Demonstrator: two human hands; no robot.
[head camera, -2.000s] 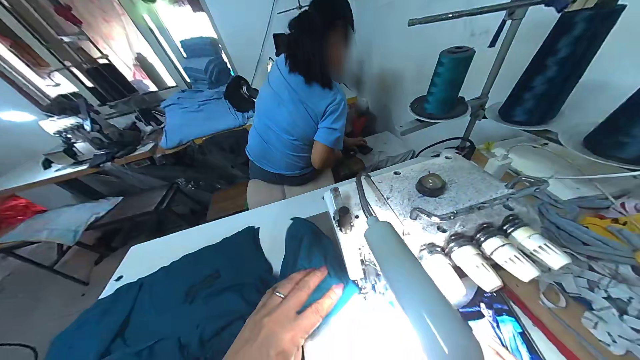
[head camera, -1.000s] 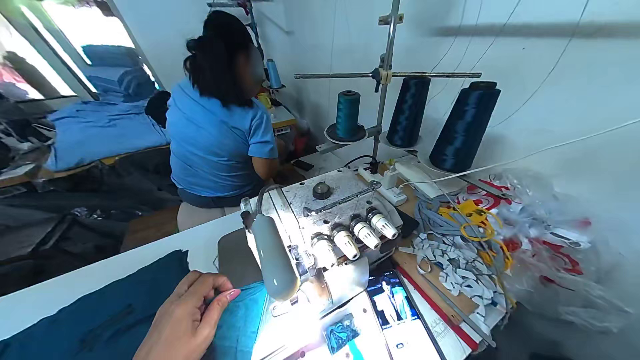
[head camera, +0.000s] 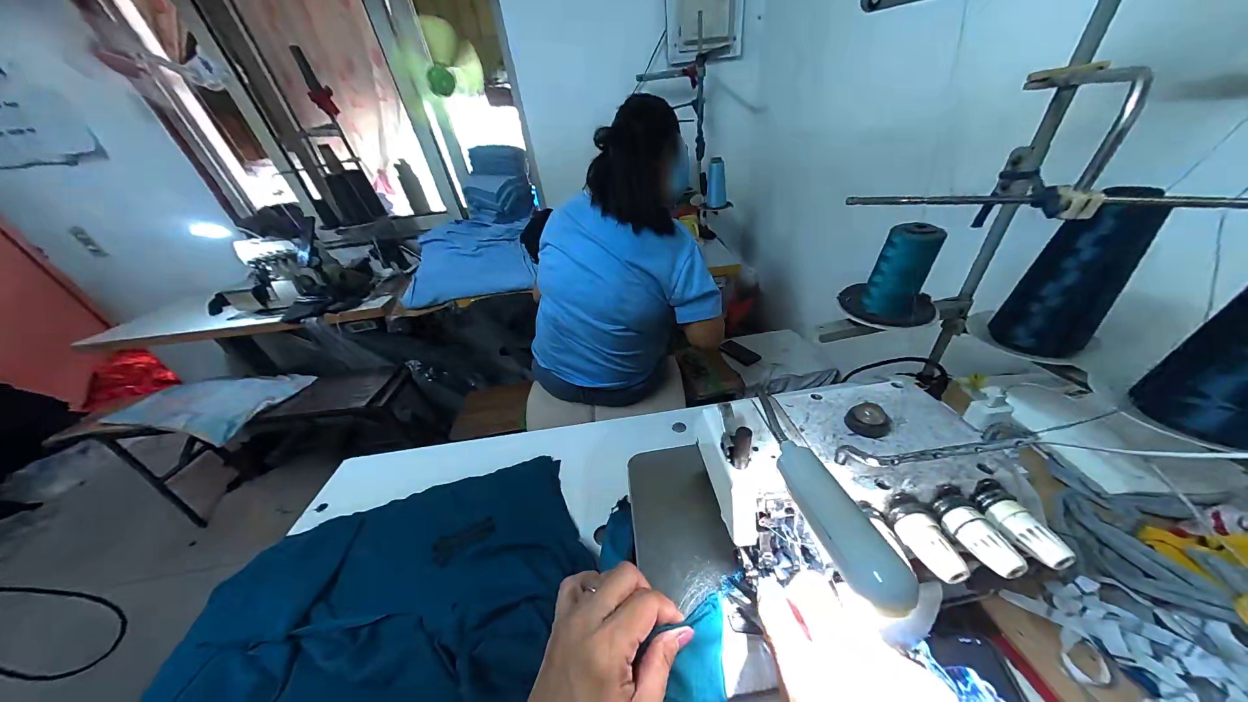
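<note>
My left hand (head camera: 619, 634) pinches the edge of a teal fabric piece (head camera: 697, 648) between thumb and fingers, just left of the needle area of an overlock sewing machine (head camera: 770, 526). The fabric reaches the machine's presser foot area. My right hand (head camera: 838, 634) is washed out by the bright lamp light at the front of the machine; what its fingers do cannot be made out. A larger teal garment piece (head camera: 409, 585) lies spread on the white table to the left. A grey lamp (head camera: 848, 531) stands over the machine head.
A person in a blue shirt (head camera: 619, 292) sits beyond the table. Thread cones (head camera: 902, 268) stand behind the machine on the right. Fabric scraps (head camera: 1141, 624) and a phone (head camera: 970, 663) lie at the right. Another sewing machine (head camera: 288, 268) stands at the far left.
My left hand, laid flat on the fabric two seconds ago, now pinches its edge beside the machine. The view has swung right and then back left.
</note>
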